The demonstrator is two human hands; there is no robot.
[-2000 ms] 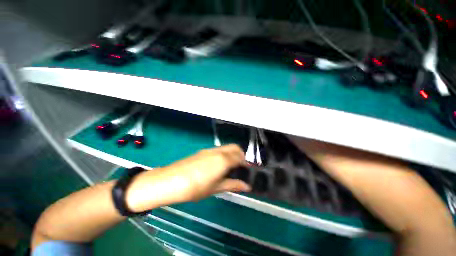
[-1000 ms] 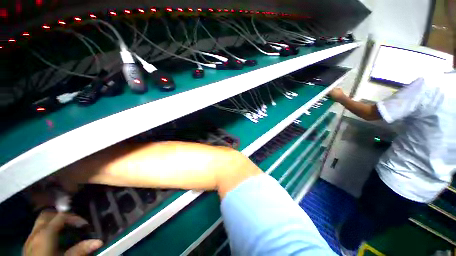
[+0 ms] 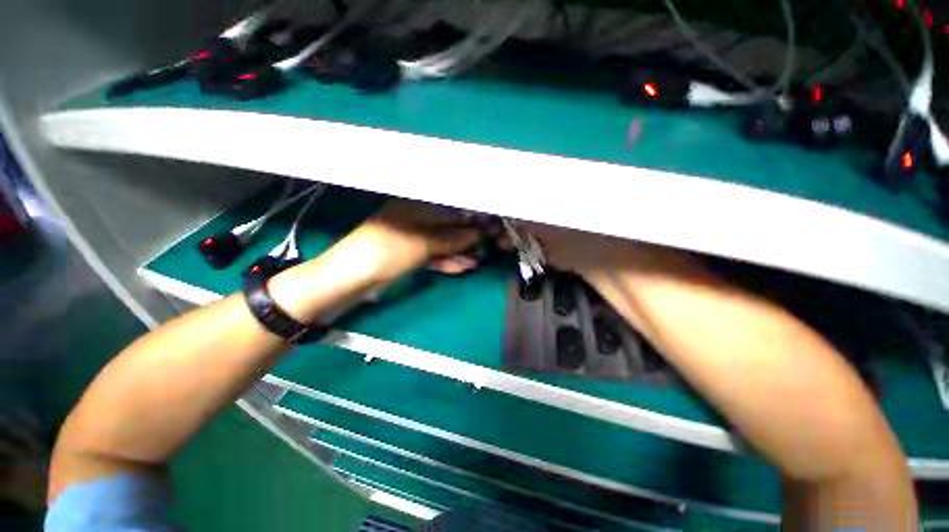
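My left hand (image 3: 442, 245), with a black wristband, reaches under the white shelf edge. Its thumb and fingers close on a small black device (image 3: 487, 247), dark and partly hidden. My right hand (image 3: 536, 245) meets it from the right, mostly hidden by the shelf edge and white cables; its fingers are unclear. White cable plugs (image 3: 529, 256) hang beside the hands. Below them, a dark slotted tray (image 3: 529, 338) holds several black devices (image 3: 570, 347); my right forearm covers its right part.
The white front edge of the upper rack shelf (image 3: 468, 179) runs just above both forearms. On that shelf lie cabled black devices with red lights (image 3: 666, 89). Two plugged devices (image 3: 221, 247) lie at the lower shelf's left. More white-edged shelves are below.
The view swung right, showing another person, and has swung back. Compared with two seconds ago, my left hand is deeper under the upper shelf, above and left of the tray.
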